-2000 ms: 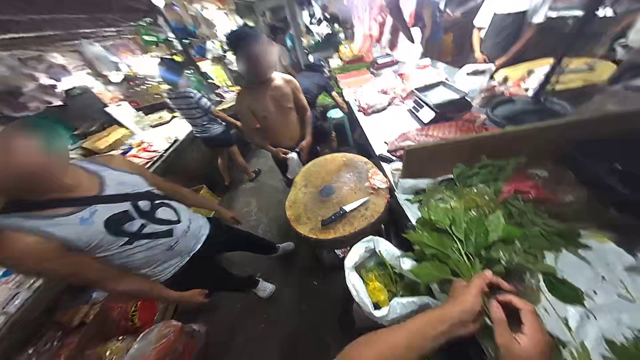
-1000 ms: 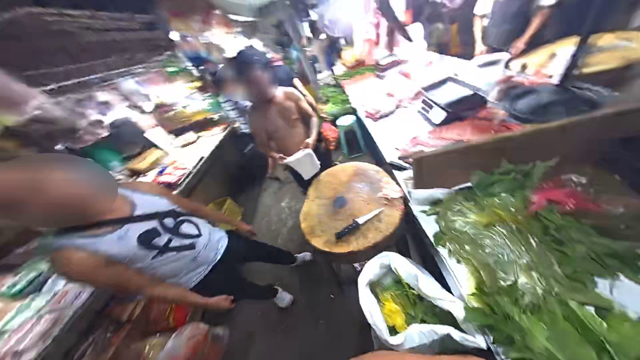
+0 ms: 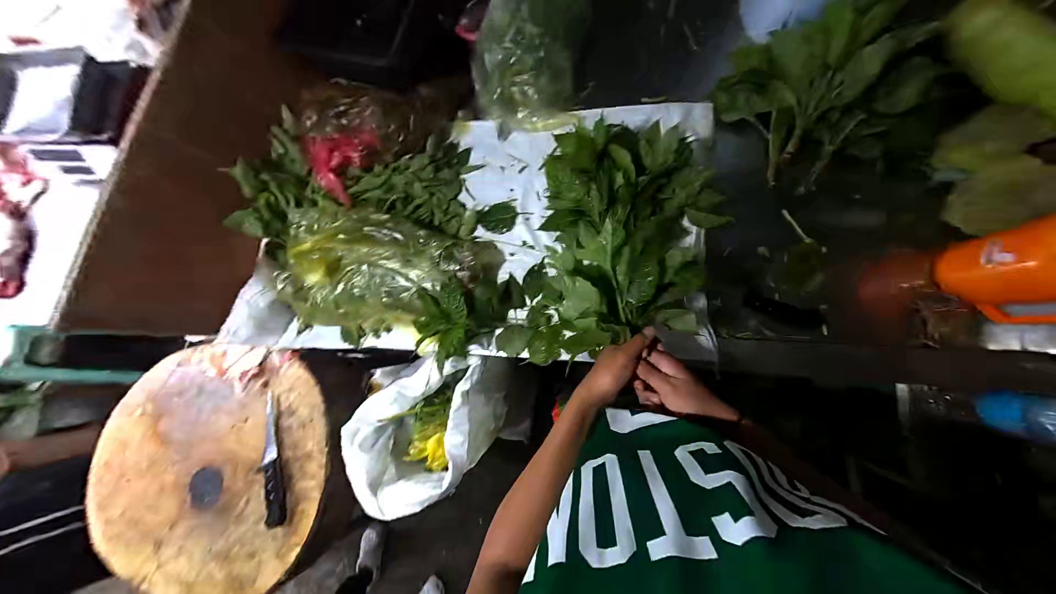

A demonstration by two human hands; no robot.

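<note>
A bunch of leafy greens (image 3: 619,231) lies on a white sheet (image 3: 511,177), its stems drawn together at the table's near edge. There my left hand (image 3: 612,368) is closed around the stem ends. My right hand (image 3: 678,383) meets it from the right, fingers curled and pinched at the same stems; the exact grip is partly hidden between the hands. Left of the bunch lie clear plastic bags (image 3: 371,260) with greens, more loose leaves and a red plastic bag (image 3: 340,161).
At lower left, a knife (image 3: 273,470) rests on a round wooden chopping block (image 3: 157,462). A white sack (image 3: 375,470) of greens stands below the table edge. Other greens (image 3: 808,82) lie upper right, near an orange object (image 3: 998,264). A brown board (image 3: 173,190) borders the left side.
The view has swung far to the right and down, onto the greens. Both hands now show together at the stems; one second ago only a bit of arm was in view.
</note>
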